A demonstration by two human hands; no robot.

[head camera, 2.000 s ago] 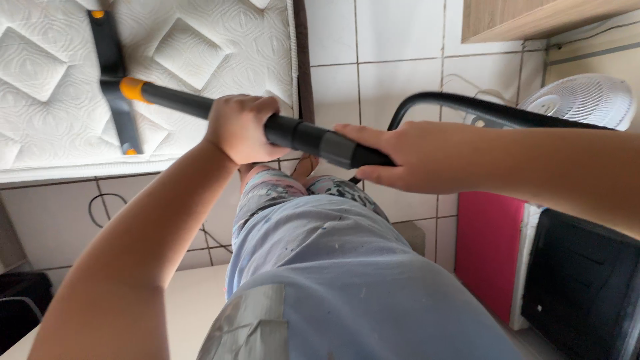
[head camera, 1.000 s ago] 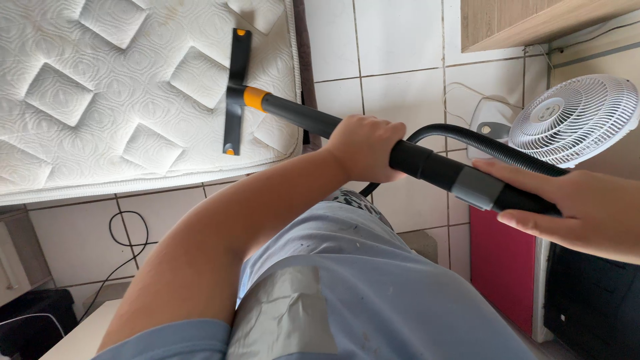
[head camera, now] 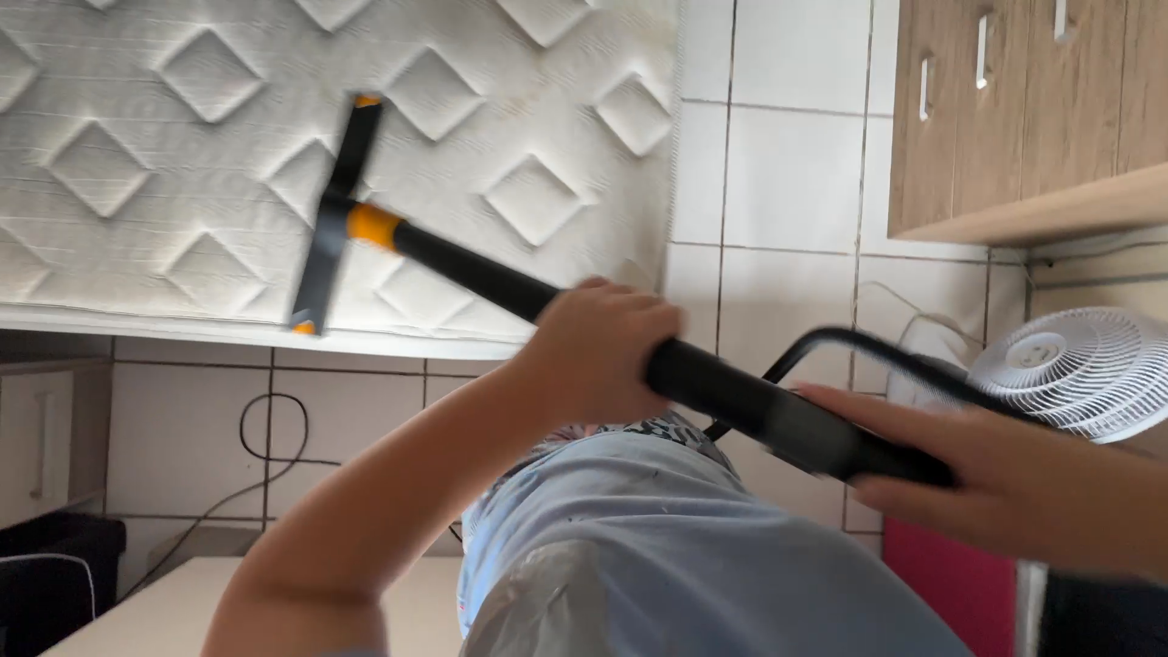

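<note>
My left hand (head camera: 602,351) is wrapped around the middle of a black vacuum cleaner tube (head camera: 474,269). Nearer its back end, my right hand (head camera: 967,484) grips the tube, fingers along both sides. At the far end, past an orange collar, a wide black floor nozzle (head camera: 336,214) with orange tips lies over the white quilted mattress (head camera: 534,201); motion blur hides whether it touches. A black flexible hose (head camera: 849,338) curves behind my right hand.
A white fan (head camera: 1077,370) stands at the right, below wooden cabinets (head camera: 985,119). A thin black cable (head camera: 242,493) loops over the tiled floor (head camera: 356,392) at the left. A light tabletop (head camera: 182,611) and a black bin (head camera: 64,566) are at the lower left.
The nozzle has moved left across the mattress since one second ago, and both hands have moved with the tube. The view has shifted, showing more of the cabinets.
</note>
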